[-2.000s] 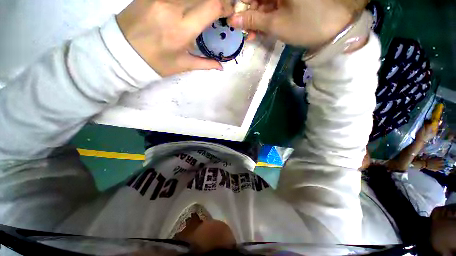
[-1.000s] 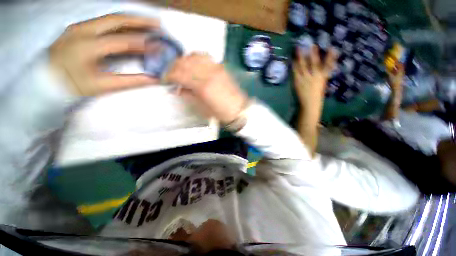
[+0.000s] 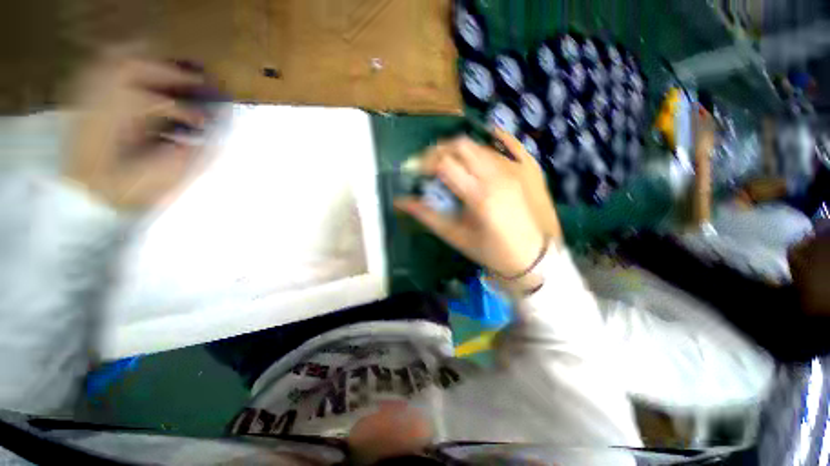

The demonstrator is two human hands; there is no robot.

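My left hand (image 3: 132, 136) is strongly blurred over the left part of the white board (image 3: 273, 209). Something dark shows at its fingertips, too blurred to name. My right hand (image 3: 482, 205) is right of the board, over the green surface. Its thumb and fingers are around a round unit (image 3: 439, 195) with a pale face and dark edge, partly hidden by the fingers. A cream-coloured fingertip covering shows on this hand.
A brown sheet (image 3: 364, 55) lies beyond the board. Many black-rimmed units with pale faces (image 3: 578, 114) cover the green bench at the right. A neighbour's hand (image 3: 537, 187) is close behind my right hand. A yellow tool (image 3: 671, 116) shows farther right.
My hands were together around a unit and have moved apart. My right hand has moved right, off the board, beside the neighbour's hand. The view has shifted, showing more brown sheet.
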